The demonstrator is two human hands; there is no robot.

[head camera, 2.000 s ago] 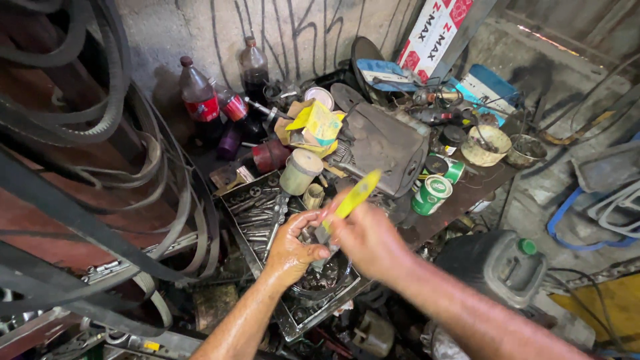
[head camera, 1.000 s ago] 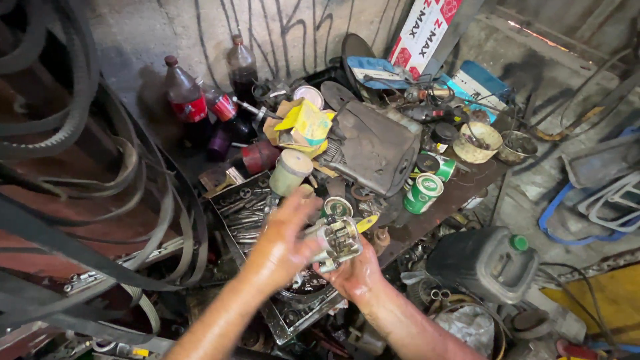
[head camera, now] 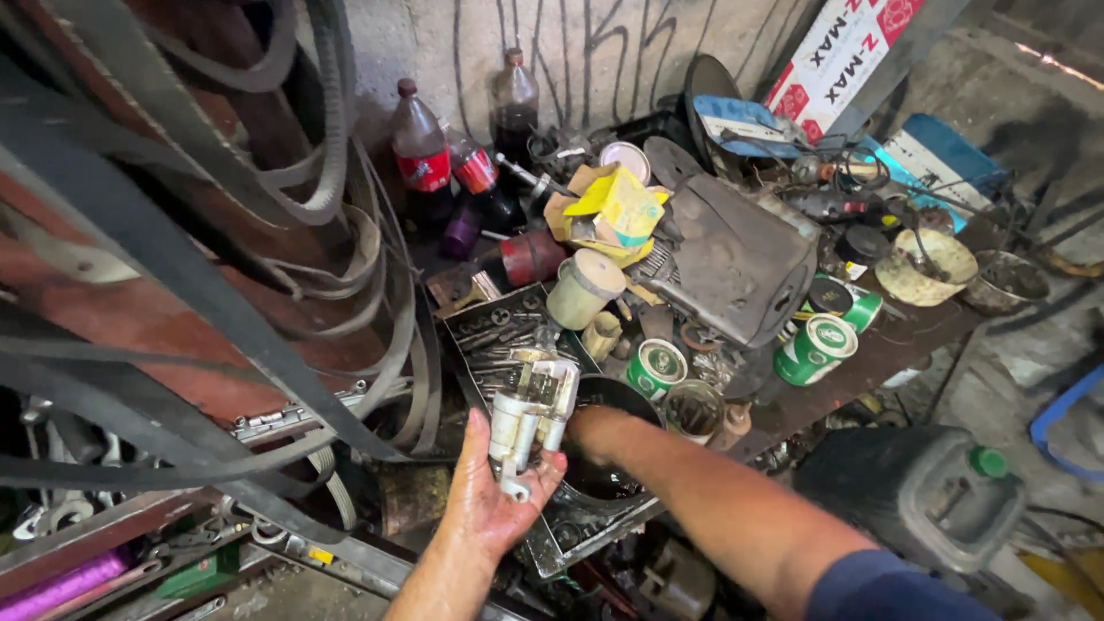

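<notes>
My left hand (head camera: 492,496) is wet and holds a pale metal housing (head camera: 528,423) with cylindrical bosses upright on its palm and fingers. To its right my right hand (head camera: 601,435) reaches into a round dark pan (head camera: 608,479) of dark liquid; its fingers are hidden there. The pan stands at the front of a metal tray (head camera: 552,552). Loose sockets and bits (head camera: 496,345) lie at the tray's back. Behind the pan are a green-and-white can (head camera: 656,369), a jar (head camera: 693,409) and a lidded beige container (head camera: 585,289).
Drive belts (head camera: 259,345) hang at the left. Cola bottles (head camera: 423,142) with dark liquid stand by the wall. A yellow box (head camera: 617,211), a grimy metal cover (head camera: 733,250) and another green can (head camera: 815,349) crowd the bench. A dark jerrycan (head camera: 923,500) stands at the lower right.
The yellow-handled tool, in my right hand two seconds ago, lay on the bench one second ago. The housing was at my right hand then; now my left holds it and my right hand is in the pan.
</notes>
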